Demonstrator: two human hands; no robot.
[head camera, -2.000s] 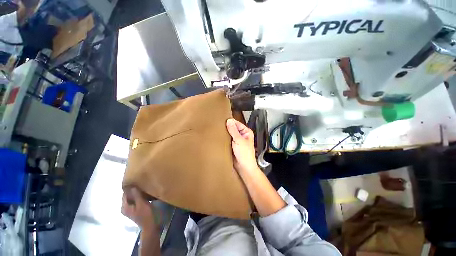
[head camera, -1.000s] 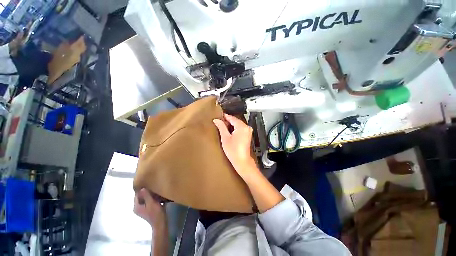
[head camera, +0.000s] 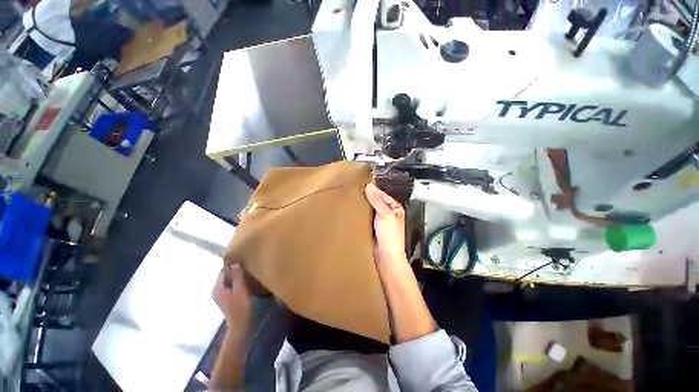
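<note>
A tan-brown bag panel with a seam line and a small pale tag hangs between my hands. Its upper right corner lies at the needle area of the white sewing machine marked TYPICAL. My right hand grips the panel's right edge just below the needle area. My left hand holds the panel's lower left corner; its fingers are partly hidden by the panel.
Scissors with dark green-blue handles and a green spool lie on the machine table. A grey side table stands behind left. A white board is at lower left. Brown pieces lie at lower right. Blue crates stand far left.
The view has shifted, so more of the machine's top shows. The panel's left side has been lifted and folded a little since the first frame. Both hands still hold it.
</note>
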